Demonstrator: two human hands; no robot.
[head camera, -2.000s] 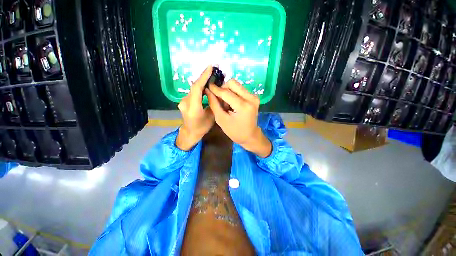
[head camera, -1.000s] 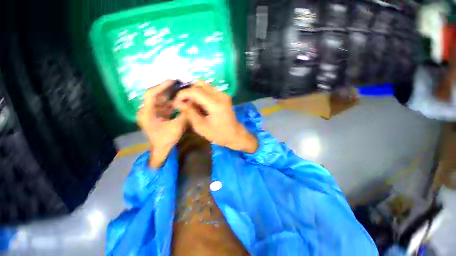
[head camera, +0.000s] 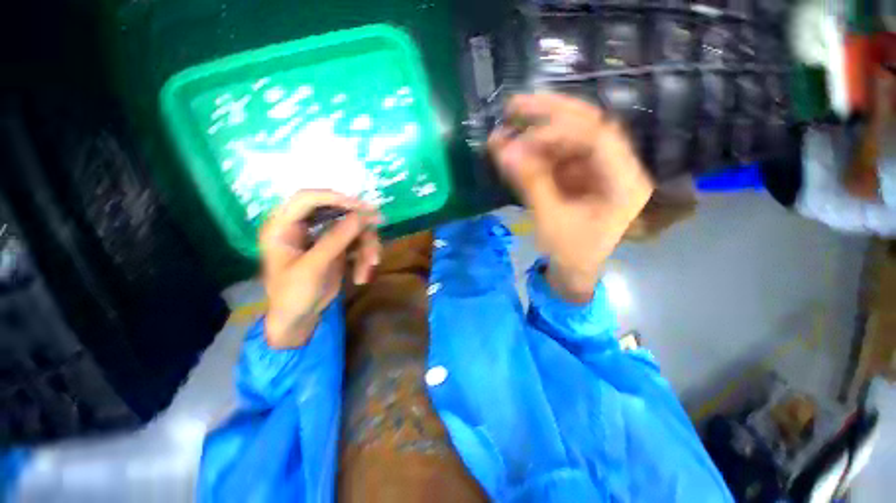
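Note:
My left hand (head camera: 307, 257) holds a black housing (head camera: 324, 222) between thumb and fingers, over the near edge of the green parts tray (head camera: 440, 172). My right hand (head camera: 575, 172) is blurred and raised at the near left edge of the right black blister trays (head camera: 678, 93). A small dark part (head camera: 519, 122) seems to show at its fingertips, but blur hides whether it is gripped. Tiny white pieces (head camera: 231, 106) lie scattered in the tray, with strong glare over its middle.
The left black blister trays (head camera: 59, 275) stand dark and blurred at the left. A carton (head camera: 670, 206) and a blue bin (head camera: 732, 179) sit beyond the right trays' near edge. Another person's arm and pale clothing (head camera: 835, 182) show at the far right.
My hands were together at the housing; my right hand has moved away right to the right trays, while my left keeps the housing. The view has swung right, so the tray sits further left.

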